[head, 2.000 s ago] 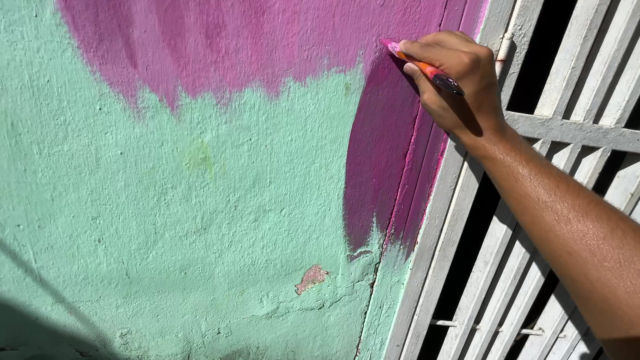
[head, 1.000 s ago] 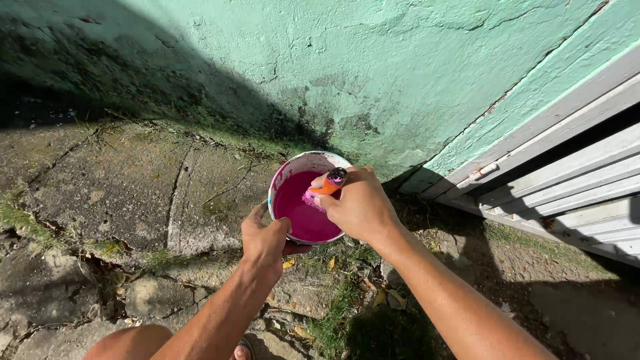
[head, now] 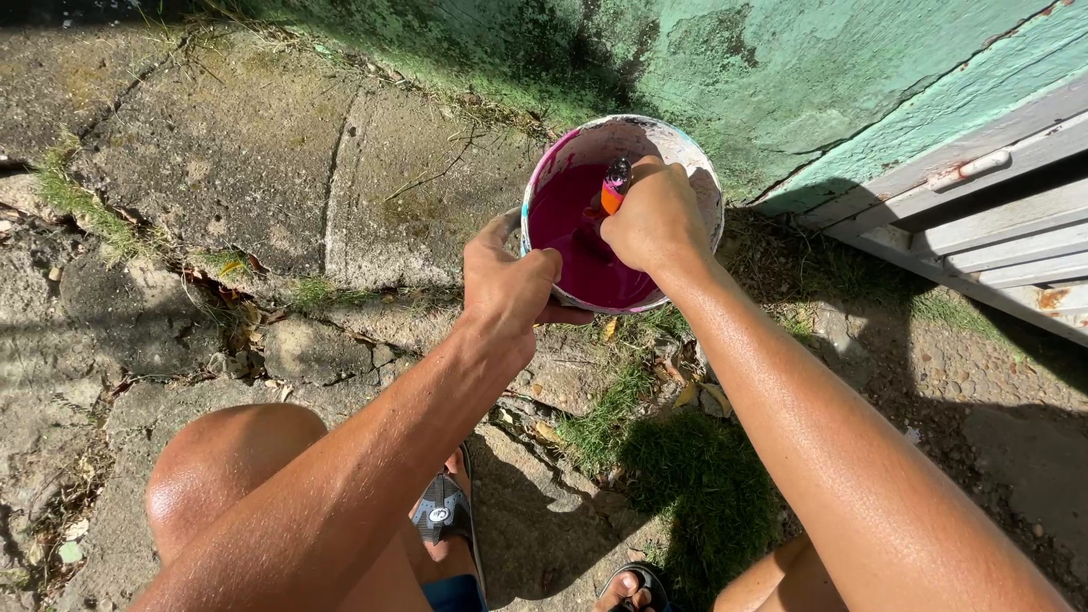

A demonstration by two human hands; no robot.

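Observation:
My left hand [head: 514, 276] grips the near left side of a round paint bucket [head: 704, 183], thumb over the rim and fingers underneath. Magenta paint [head: 565, 212] covers the bottom of the bucket, and dried smears mark its pale inner wall. Inside the rim, my right hand [head: 654, 217] is closed around a paintbrush [head: 615, 185] with an orange handle and a dark, paint-stained end that points up. The brush's bristles are hidden by the hand and the paint.
A green wall [head: 807, 76], mossy at its foot, rises behind the bucket. To the right stands a pale metal gate [head: 1011, 229] with slats. Cracked concrete paving [head: 246, 170] and grass tufts [head: 603, 425] lie below. My sandalled feet [head: 446, 510] are near the bottom.
Two seconds ago my right hand held the brush against purple paint on the wall beside the gate. The view has since swung down to the bucket, where the brush hand has moved lower inside the rim.

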